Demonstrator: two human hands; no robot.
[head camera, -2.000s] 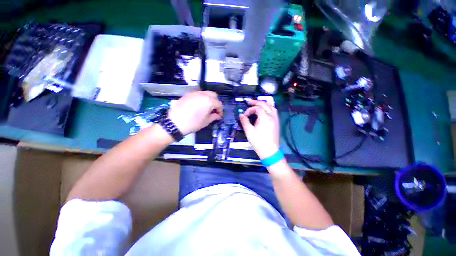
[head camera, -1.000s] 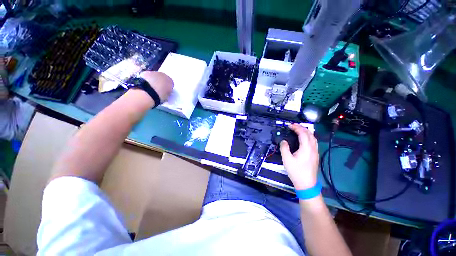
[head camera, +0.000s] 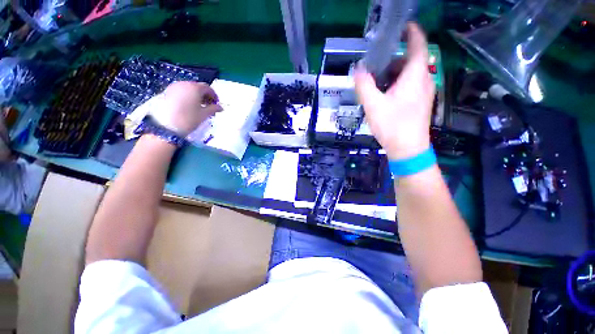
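Observation:
The black housing (head camera: 328, 186) lies on the work pad (head camera: 281, 182) in front of me, its narrow section pointing toward me. My right hand (head camera: 399, 98) is raised above the screw feeder (head camera: 335, 95), its fingers around the grey electric screwdriver (head camera: 386, 49), which hangs from above. My left hand (head camera: 186, 109) is over the left white box (head camera: 233, 121), fingertips together; a small dark thing seems to show at the fingertips, but it is too blurred to tell. Neither hand touches the housing.
Small black parts (head camera: 284, 107) fill the box beside the feeder. Clear pieces (head camera: 251, 171) lie left of the pad. A black tray (head camera: 567, 222) with small modules is at right, with a clear funnel (head camera: 522, 52) above. An open carton (head camera: 62, 241) is at left; another person's sleeve (head camera: 25, 186) shows there.
My right hand has left the housing and moved up to the screwdriver. My left hand stays near the left white box, its fingers now visible. The housing remains on the pad.

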